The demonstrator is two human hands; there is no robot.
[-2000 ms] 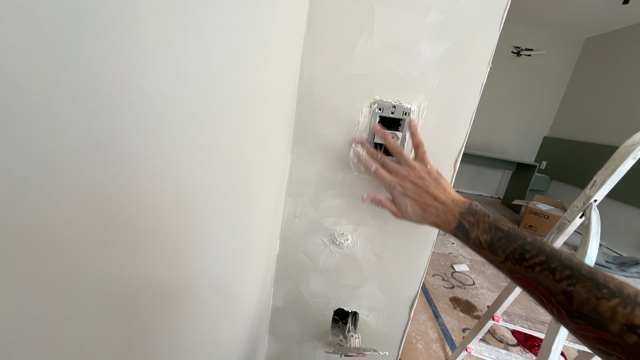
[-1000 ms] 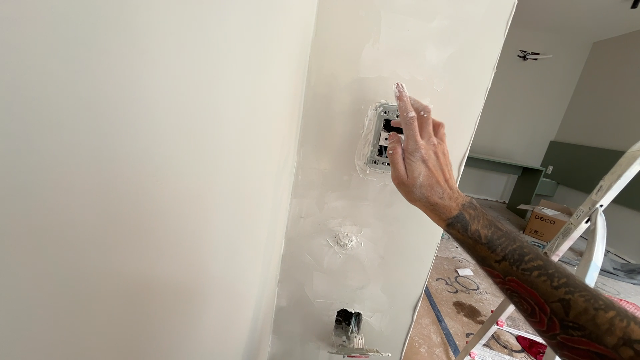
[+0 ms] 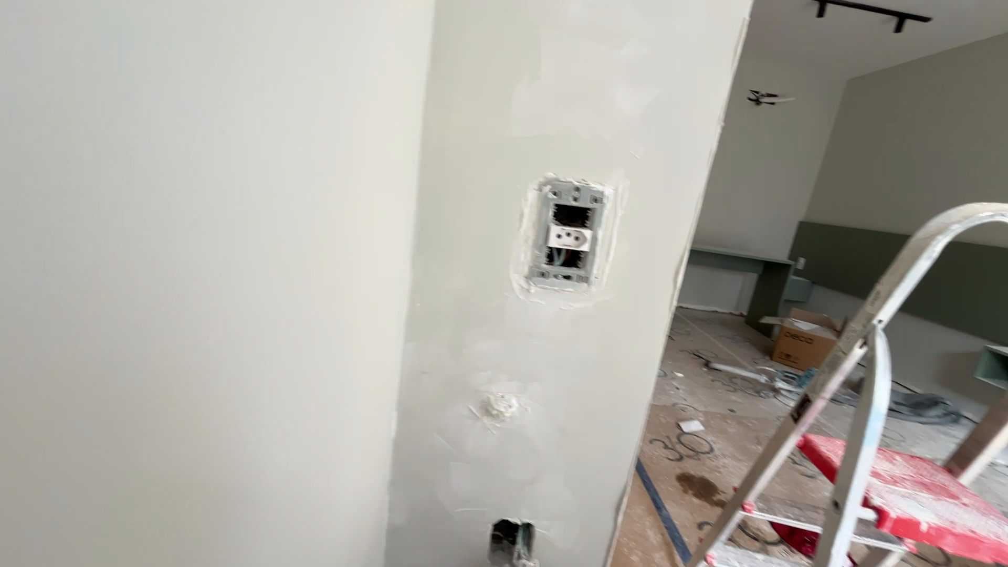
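Neither my left hand nor my right hand shows now. On the wall section facing me, an outlet mounting frame sits in a recess, with one white socket module across its middle. Dark openings show above and below the module, with wires in the lower one. White filler rings the frame. Lower on the wall is a rough lump of filler. Below that, an open electrical box is cut off by the bottom edge of the view.
A stepladder with a red, paint-spattered platform stands at the right. Beyond it are an open cardboard box, grey sheeting and a green desk. The wall's outer edge is rough.
The tattooed arm and its hand, at the outlet frame in both earlier frames, have left the view. The socket module and frame are now uncovered.
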